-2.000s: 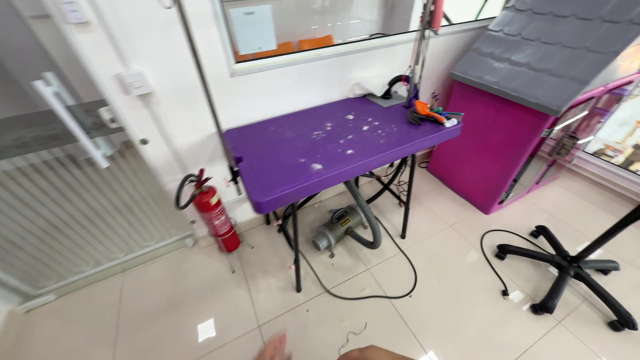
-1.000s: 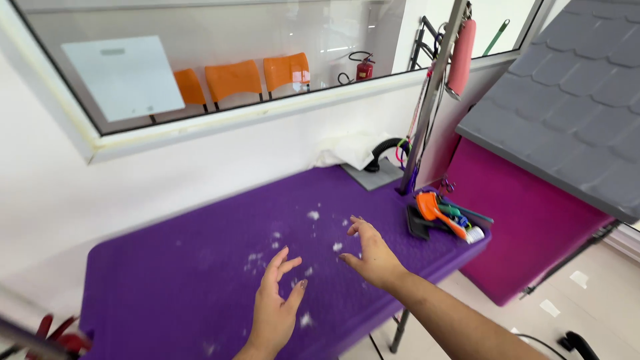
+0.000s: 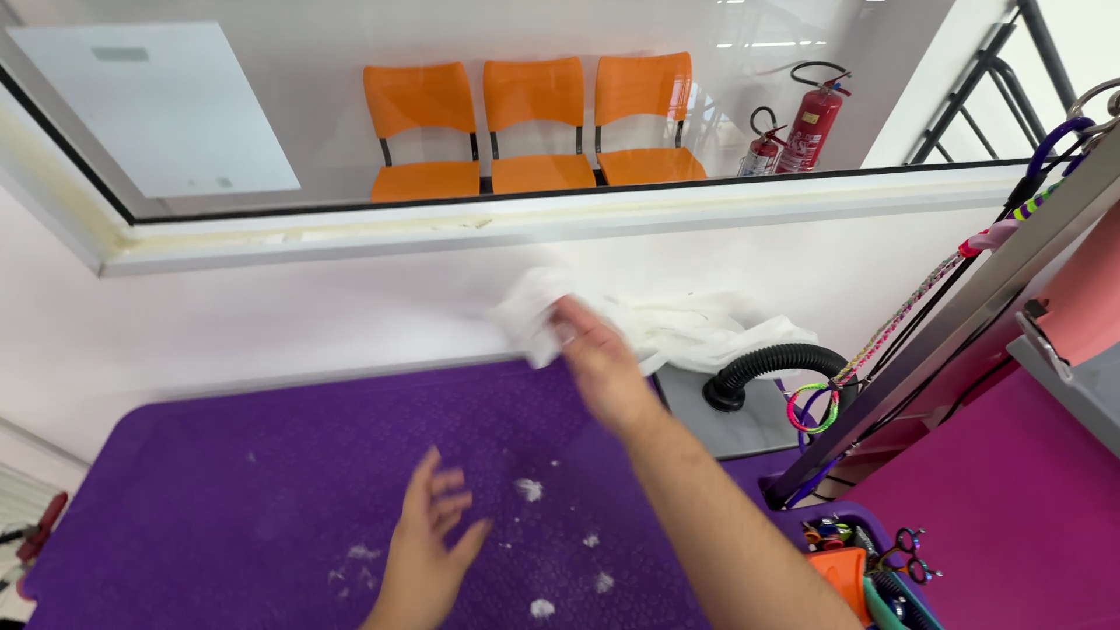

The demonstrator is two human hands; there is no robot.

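A purple grooming table (image 3: 289, 490) fills the lower part of the head view, with white tufts of fur (image 3: 529, 490) scattered on its top. My right hand (image 3: 599, 359) is at the table's back edge, its fingers closed on a white cloth (image 3: 542, 306) that is blurred. More white cloth (image 3: 700, 337) lies bunched against the wall to its right. Over the front half of the table hovers my left hand (image 3: 433, 534), fingers apart and holding nothing.
A black flexible hose (image 3: 779, 359) rests on a grey plate (image 3: 722, 424). At right rise a metal post (image 3: 945, 306) with braided cords and a tool holder with scissors (image 3: 910, 556) and an orange-handled tool (image 3: 840, 569). Behind stands a window frame (image 3: 525, 223).
The view has moved in close to the table. My right hand has gone from above the tabletop to the back edge and taken hold of the white cloth.
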